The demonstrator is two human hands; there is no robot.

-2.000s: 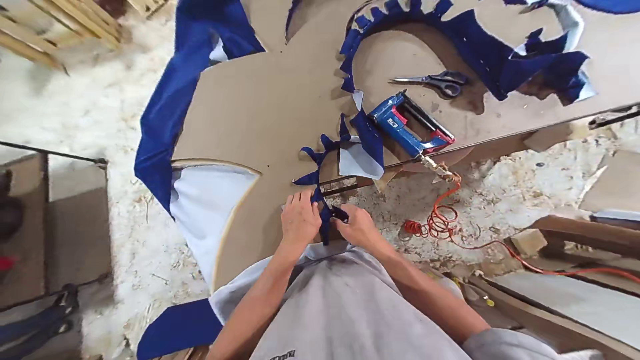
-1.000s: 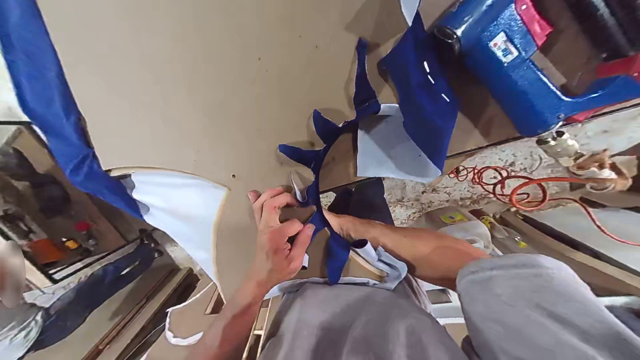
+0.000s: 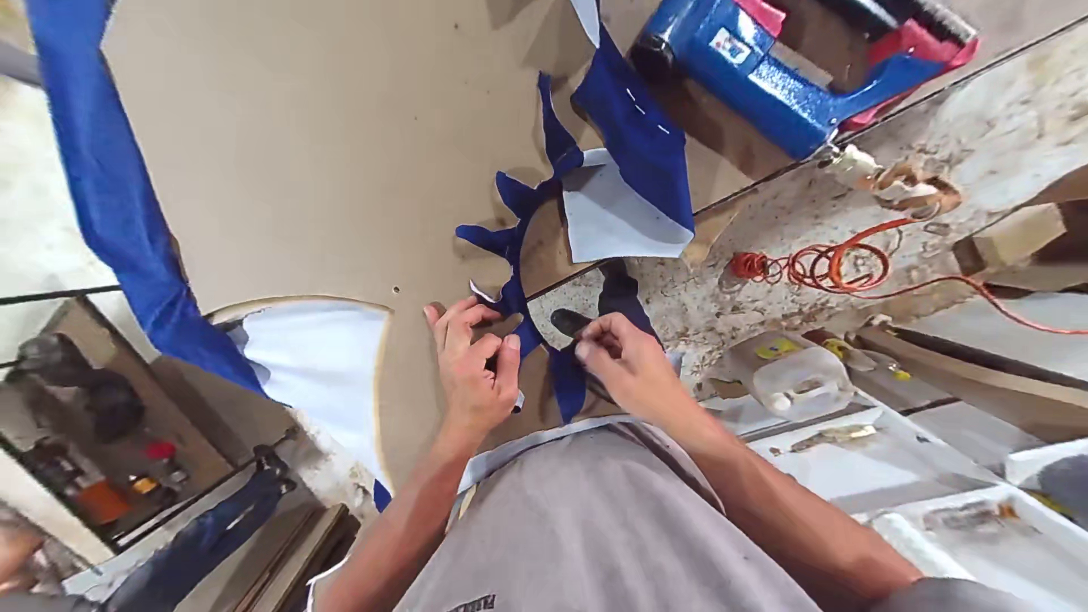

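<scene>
Blue fabric tabs point(image 3: 516, 194) are folded over the curved edge of a tan board point(image 3: 297, 153). My left hand point(image 3: 476, 365) rests on the board at the curve, fingers bent around a tab; whether it pinches the fabric is hard to tell. My right hand point(image 3: 625, 361) is just right of the curve, thumb and fingers together near a hanging blue strip point(image 3: 568, 382); its hold is unclear. A dark shoe tip point(image 3: 569, 322) shows beyond its fingers. Above, a stapled blue flap point(image 3: 642, 127) with a pale backing piece point(image 3: 625, 212) lies on the board.
A blue pneumatic stapler point(image 3: 748, 76) lies at the upper right, with a coiled orange air hose point(image 3: 837, 263) below it. White fabric point(image 3: 314, 357) spans a cutout at left. A translucent plastic jug point(image 3: 799, 378) stands low at right. Part of another person point(image 3: 21, 552) is at lower left.
The view has moved much closer since two seconds ago. My right hand, mostly hidden behind the blue strip one second ago, now shows to the right of the curve.
</scene>
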